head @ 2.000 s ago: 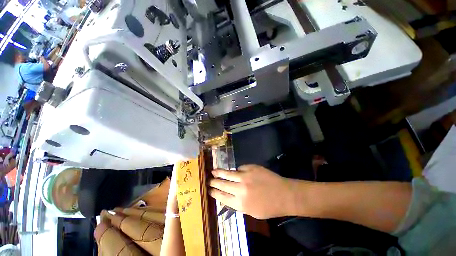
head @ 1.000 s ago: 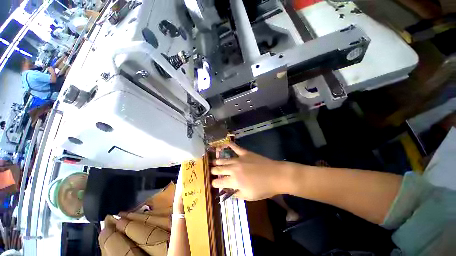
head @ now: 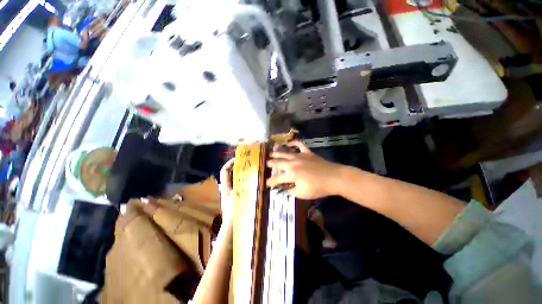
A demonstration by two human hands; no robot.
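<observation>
The long yellow strip (head: 246,208) with dark handwriting lies lengthwise in front of me. A thin brown fabric edge (head: 260,219) runs between it and the white machine arm (head: 281,237). My right hand (head: 303,172) lies over the arm's far part, fingertips at the fabric edge, with a small dark item under the fingers, blurred. My left hand (head: 226,177) is at the strip's left side, mostly hidden behind it; its grip cannot be seen. The white sewing head (head: 220,89) is just beyond, blurred. A small brown cloth piece (head: 284,138) shows near the needle area.
Brown panels (head: 142,255) lie in a bundle at left, near a round green-rimmed object (head: 95,170). The grey metal carriage (head: 392,68) is right of the head. White sheets (head: 517,208) are at far right. A person in blue (head: 62,43) is at upper left.
The view has shifted; the head sits higher and further right in the picture. My left hand now shows beside the strip near its far end. My right hand has moved further along the arm since the first frame.
</observation>
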